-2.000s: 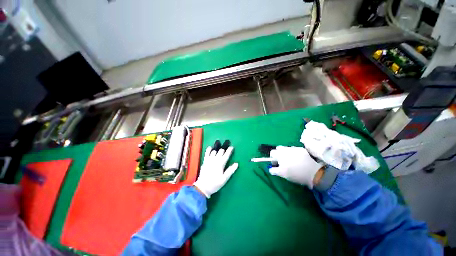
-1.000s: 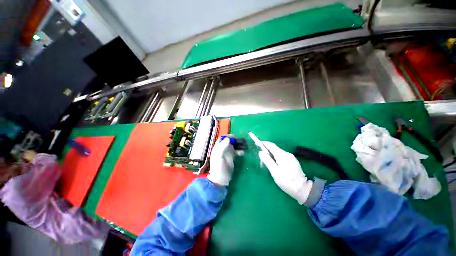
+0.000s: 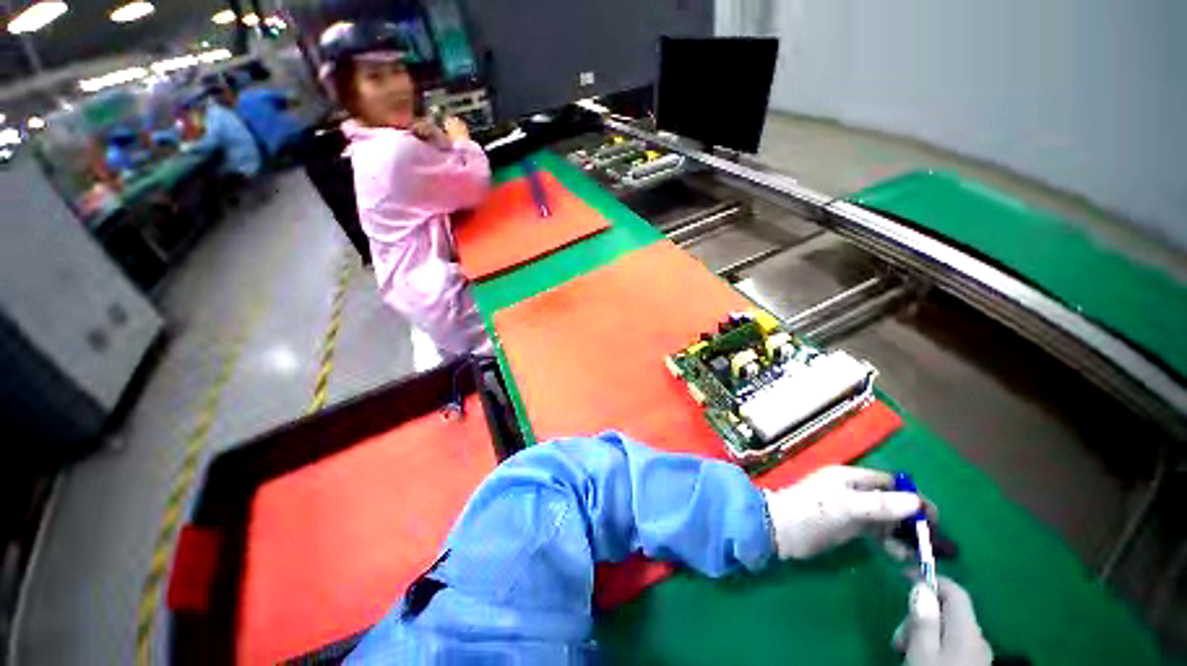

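A marker pen [image 3: 926,552] with a white barrel is held in my right hand [image 3: 946,630], which is cut off by the bottom edge. My left hand [image 3: 840,511], in a white glove, holds the blue pen cap [image 3: 906,484] at the pen's upper end. Whether the cap is fully seated cannot be told. Dark fingertips or a dark thing show just behind the pen. A green circuit board [image 3: 771,386] with yellow and black parts and a long silver-white block lies on the red-orange mat [image 3: 586,354], left of my hands.
A black tray [image 3: 285,436] with a red-orange lining is at lower left. A person in pink [image 3: 414,221] stands beyond it by another red-orange mat [image 3: 518,232]. The conveyor rail [image 3: 970,271] runs behind the green bench mat [image 3: 1028,572]. A dark monitor [image 3: 715,94] stands at the back.
The view has swung left, bringing the tray and the person into fuller view. My hands have come together, with the pen now at the blue cap. The board still lies on the mat.
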